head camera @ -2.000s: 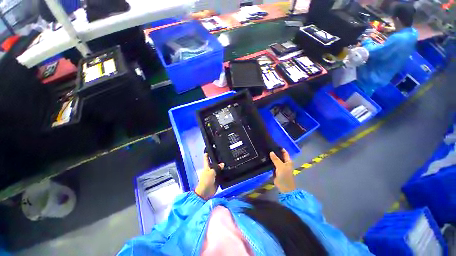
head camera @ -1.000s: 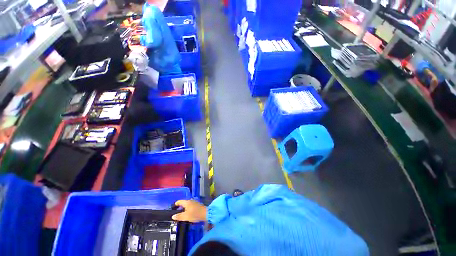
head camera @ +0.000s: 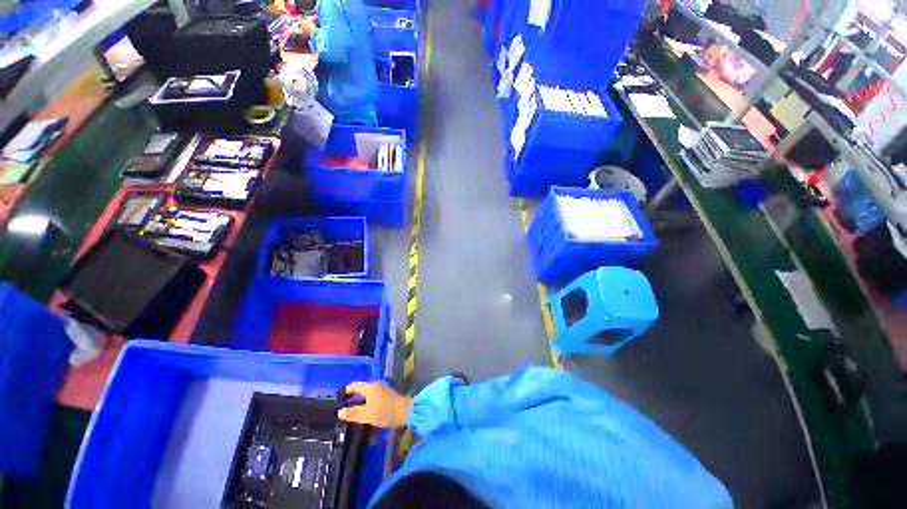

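Note:
A black tray holding an open tablet body (head camera: 288,459) is at the bottom of the picture, over or inside a large blue plastic bin (head camera: 134,398). The tray's near end is cut off by the picture's edge. My right hand (head camera: 376,406) grips the tray's upper right corner, with dark finger covers on the fingertips. My left hand is not in view. The bin's floor shows as a pale lilac surface beside the tray.
Blue bins stand ahead, one with dark parts (head camera: 316,251). On the left bench are a black tray (head camera: 129,283) and open tablet units (head camera: 221,185). A blue stool (head camera: 604,310) and a bin of white-edged panels (head camera: 594,221) stand right of the aisle. A person in blue (head camera: 345,60) is further ahead.
Two seconds ago both hands held the tray; now only my right hand shows on it, and the view has turned right along the aisle. Over the last second the tray has shifted slightly in view.

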